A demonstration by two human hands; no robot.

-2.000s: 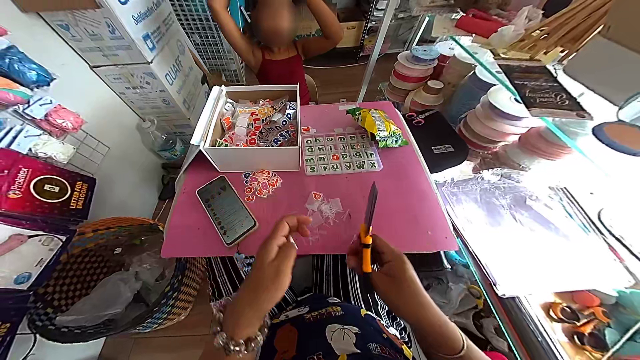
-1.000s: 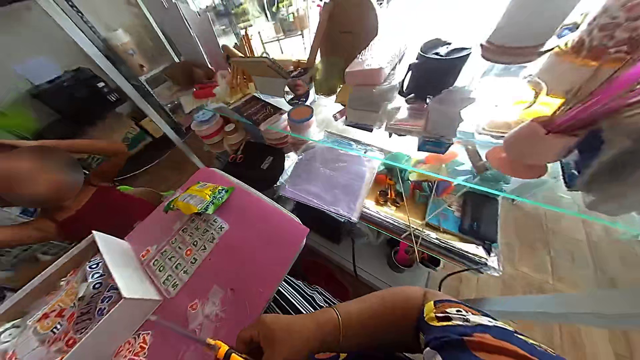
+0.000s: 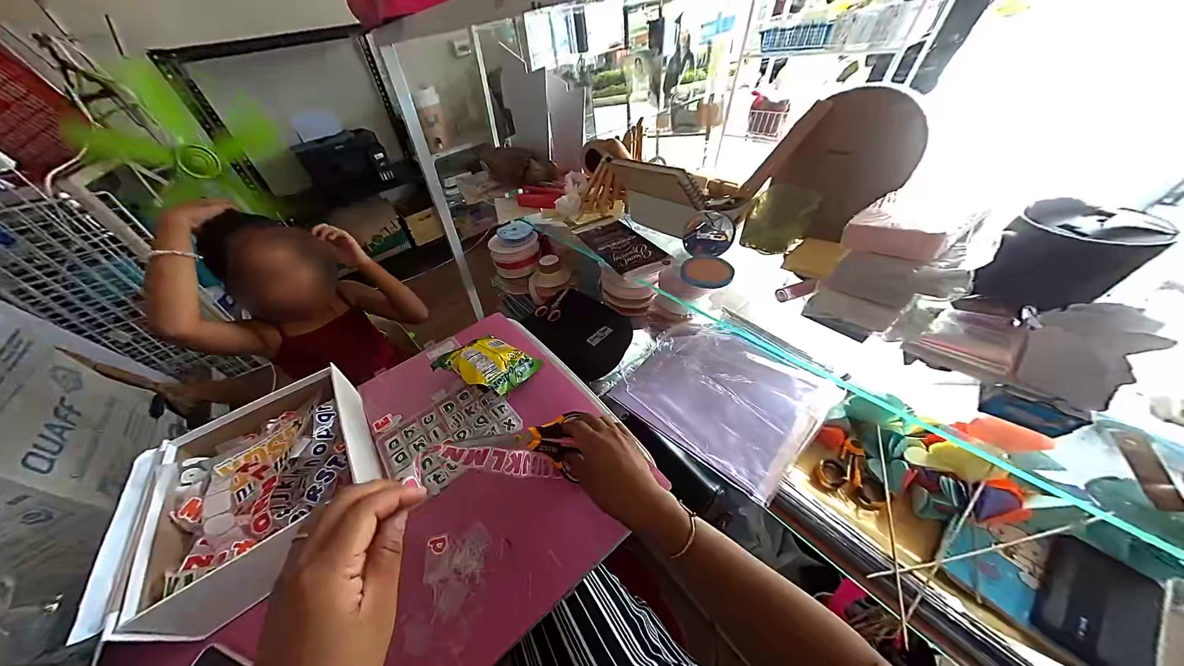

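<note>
A strip of pink letter stickers [image 3: 495, 461] stretches between my hands over the pink table [image 3: 499, 536]. My left hand [image 3: 351, 555] pinches its left end between thumb and fingers. In my right hand [image 3: 610, 467] is a pair of scissors with orange and black handles [image 3: 553, 437], close to the strip's right end. Beneath and behind the strip lies a compartment tray of letter pieces [image 3: 444, 427]. The white box [image 3: 231, 592] to the left holds many letter stickers [image 3: 259, 490]. A yellow and green packet [image 3: 490, 363] sits behind the tray. Clear plastic scraps [image 3: 460, 564] lie nearer me.
Another person [image 3: 287, 296] sits across the table with arms raised. A black cap [image 3: 578, 333] and a plastic-wrapped lilac stack [image 3: 731, 398] adjoin the table's right side. A glass-edged counter [image 3: 832, 379] carries ribbon spools [image 3: 515, 250] and craft goods. A green fan [image 3: 199, 160] is behind.
The view has swung about. The sticker strip is now held up between my hands; two seconds ago my left hand appeared without it. My right hand still holds the scissors.
</note>
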